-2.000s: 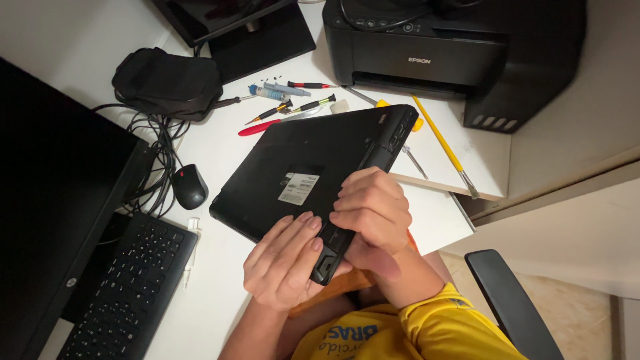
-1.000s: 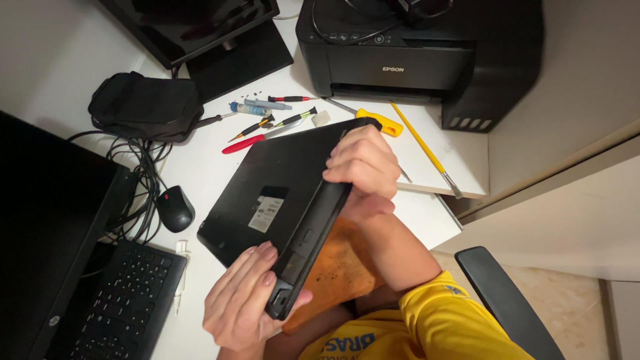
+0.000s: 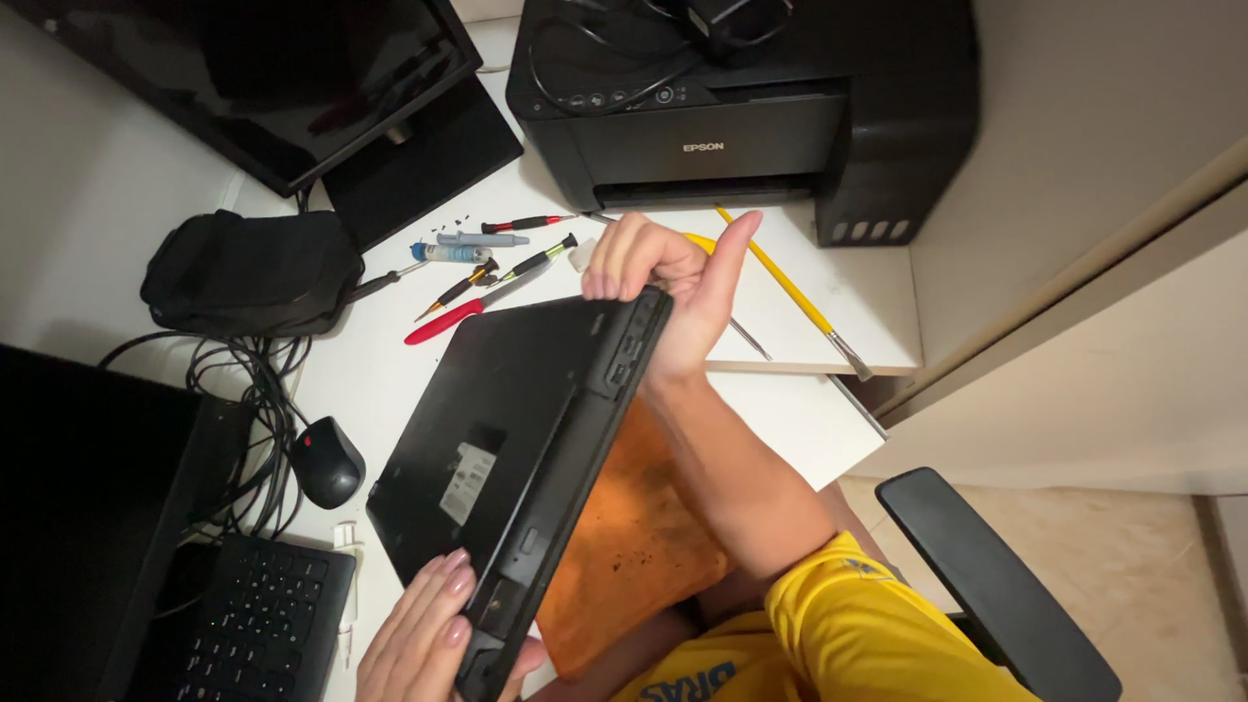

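A black laptop [image 3: 507,400], closed and tilted with its underside and one side edge showing, is held above the desk. My left hand [image 3: 424,624] grips its lower end, fingers on the underside and thumb around the edge. At the upper corner, my right hand [image 3: 673,283] rests its curled fingers on the laptop, thumb raised. Beyond it lie a red-handled knife [image 3: 458,317], several precision screwdrivers [image 3: 536,255] and a blue-capped syringe-like tube [image 3: 450,253]. An orange cloth or mat [image 3: 634,546] is below, over my lap.
An Epson printer [image 3: 721,136] stands at the back, a long yellow paintbrush [image 3: 790,283] before it. To the left are a black pouch [image 3: 253,273], tangled cables [image 3: 258,409], a mouse [image 3: 329,463], a keyboard [image 3: 263,624] and monitors [image 3: 88,526]. A chair armrest [image 3: 994,575] is at right.
The laptop has turned so that more of its side edge shows. My right hand has moved from near the laptop's lower end to its upper corner, and its thumb has lifted.
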